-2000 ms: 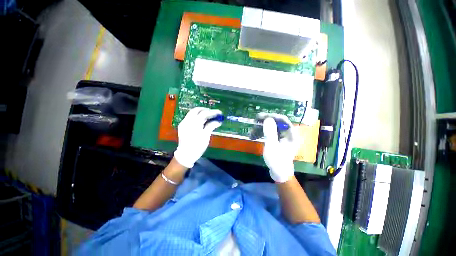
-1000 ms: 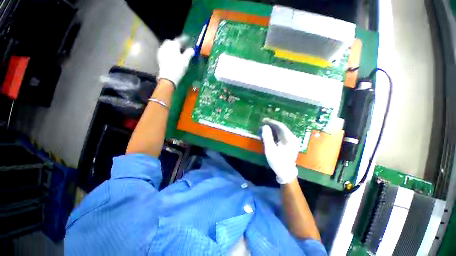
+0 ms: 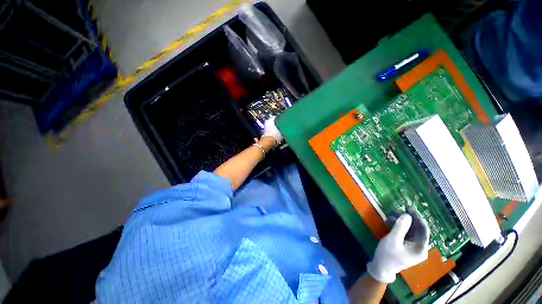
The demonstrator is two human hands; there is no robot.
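Note:
The green circuit board (image 3: pixel 380 148) lies in the orange fixture (image 3: pixel 334 155) on the green mat (image 3: pixel 333 98). A long white heatsink (image 3: pixel 454 178) crosses it, and a finned heatsink (image 3: pixel 505 157) stands at its far edge. My left hand (image 3: pixel 273 130), in a white glove, is at the bin compartment of brass-coloured hardware (image 3: pixel 268 107); its fingers are partly hidden by the mat's edge. My right hand (image 3: pixel 404 246), gloved with greyish fingertips, is over the board's near edge, fingers curled; I cannot tell whether it holds something.
The black parts bin (image 3: pixel 148 127) at the left holds dark hardware (image 3: pixel 205 133) and clear plastic bags (image 3: pixel 261 32). A blue marker pen (image 3: pixel 402 65) lies on the mat. A black cable (image 3: pixel 505 261) loops at lower right. Another person's blue sleeve (image 3: pixel 511 47) shows at upper right.
The view has turned toward the bin. My left hand has let go of the marker pen, now on the mat, and moved down to the bin. My right hand stays over the board's near edge.

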